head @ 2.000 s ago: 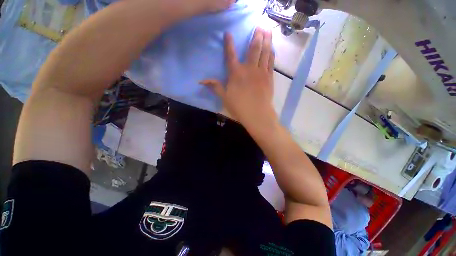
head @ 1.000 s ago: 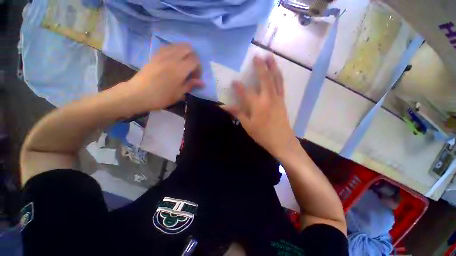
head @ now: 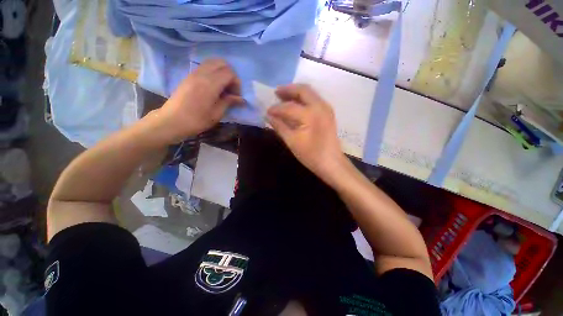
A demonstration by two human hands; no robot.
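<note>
A light blue garment piece lies bunched on the machine table, with a flatter part towards me. My left hand is at its near edge, fingers and thumb pinched on the blue cloth. My right hand is just to the right, fingers curled and thumb close to them at the corner of the cloth; whether it grips the edge is blurred. The metal presser foot area shows under a bright lamp at the top, away from both hands.
Pale blue strips hang across the white table. A green-and-blue item lies at right. A red crate with blue cloth stands below the table. A pale blue cloth bundle hangs at the left end. The machine head is top right.
The garment has come away from the lit needle area and lies bunched. My left hand has moved down to its near edge. My right hand has drawn back from flat on the cloth and curled its fingers.
</note>
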